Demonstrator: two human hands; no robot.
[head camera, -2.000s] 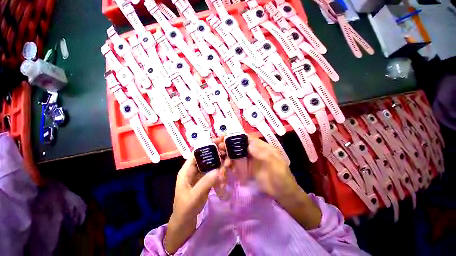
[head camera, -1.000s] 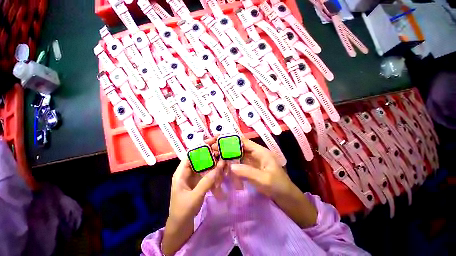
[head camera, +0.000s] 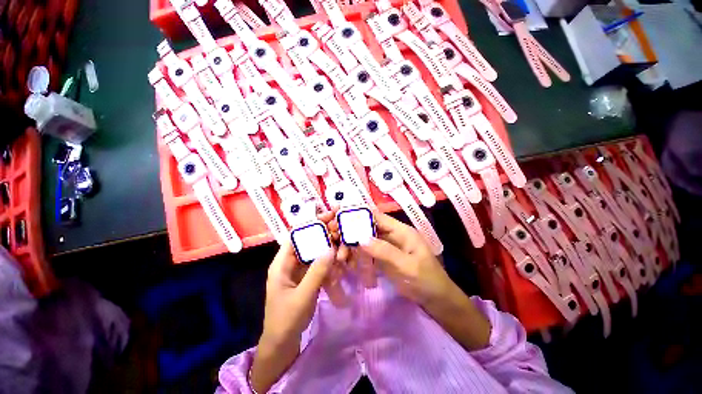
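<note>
My left hand (head camera: 289, 288) holds a smartwatch (head camera: 311, 242) with its square screen facing up and lit white. My right hand (head camera: 408, 265) holds a second smartwatch (head camera: 356, 226) close beside it, also lit white. The right thumb lies at that screen's lower edge. Both watches are just over the front edge of the red compartment tray (head camera: 204, 231). Many pink-strapped watches (head camera: 387, 176) lie back up in that tray in slanting rows and look white under glare. The straps of the held watches are mostly hidden by my hands.
A second red tray (head camera: 531, 296) of pink-strapped watches is at lower right. A white bottle (head camera: 65, 117) and small silver pieces beside a blue item (head camera: 73, 181) lie left. An open box (head camera: 608, 42) and crumpled clear plastic (head camera: 608, 101) are right. A person's lilac sleeve (head camera: 46, 331) is at lower left.
Both held screens went from dark with menu text to green, and now to white. The right fingers have closed in around the right watch; both watches stay at the tray's front edge.
</note>
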